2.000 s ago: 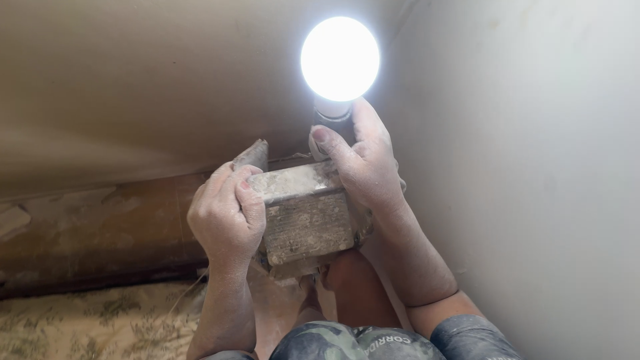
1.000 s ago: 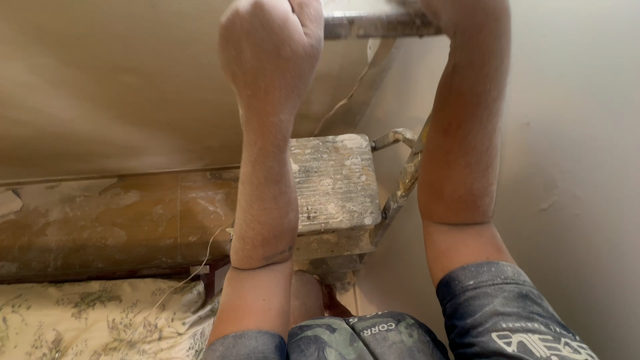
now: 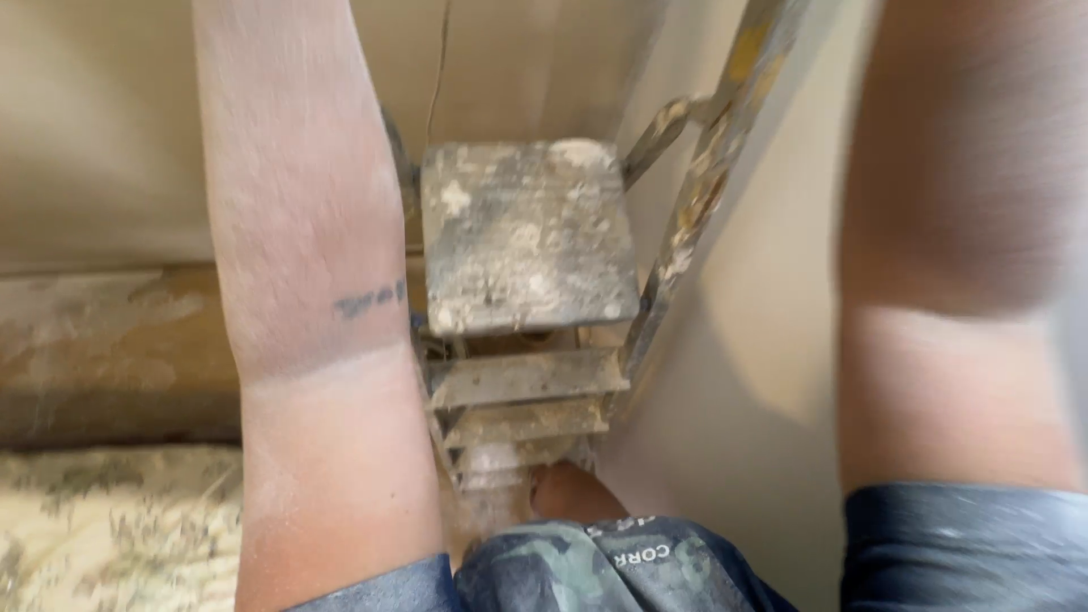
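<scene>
Both of my forearms reach up past the top edge of the head view, so neither my left hand nor my right hand shows, and what they hold or touch is hidden. Between the forearms is the square top platform of a stepladder [image 3: 529, 238], worn and spattered with pale plaster or paint. Its steps [image 3: 527, 378] run down below the platform toward my leg. A metal ladder rail [image 3: 693, 212], also spattered, slants up at the right of the platform. Pale dust coats my left forearm; my right one is blurred.
A smooth wall [image 3: 756, 365] runs close along the right side. At the left lies a brown, stained surface [image 3: 110, 348] with a patterned cloth [image 3: 110, 527] below it. A thin cord [image 3: 439, 76] hangs behind the platform.
Two seconds ago my hands were at the platform with a lit bulb at my right hand; a second ago they were raised near a metal bar. Now both are out of view. The view has shifted.
</scene>
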